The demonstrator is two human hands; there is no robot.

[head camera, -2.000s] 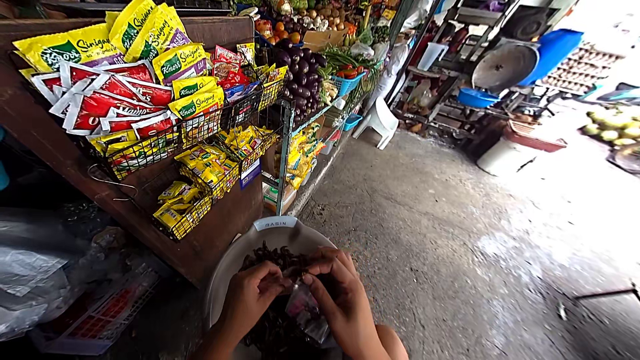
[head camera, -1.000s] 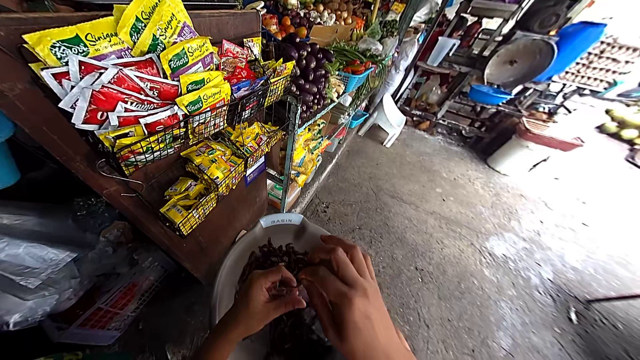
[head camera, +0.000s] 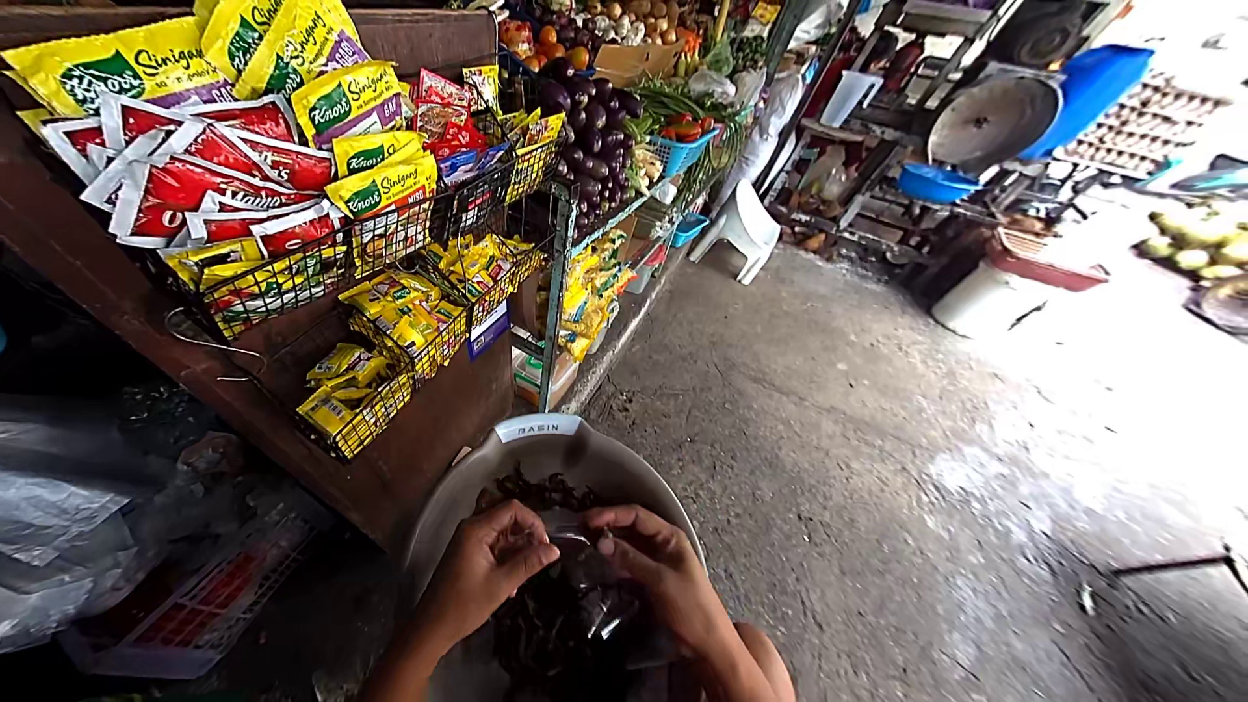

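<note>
A grey plastic basin (head camera: 634, 468) with small dark pieces (head camera: 546, 624), too unclear to name, lies below my hands. Between my hands is a small clear plastic bag (head camera: 595, 585), its top edge stretched between the fingertips. My left hand (head camera: 492, 565) pinches one side of the edge with thumb and forefinger. My right hand (head camera: 653, 561) pinches the other side. The bag hangs over the dark pieces; whether anything is inside it, I cannot tell.
Wire baskets (head camera: 283, 292) of seasoning packets hang on a brown wooden panel (head camera: 468, 390) at the left. Beyond are eggplants (head camera: 595, 146) and a white plastic chair (head camera: 741, 229). Crumpled plastic (head camera: 58, 517) and a crate (head camera: 185, 604) lie at lower left. Concrete floor (head camera: 780, 468) stretches right.
My hands, close together a second ago, are now farther apart, and the clear bag shows between them.
</note>
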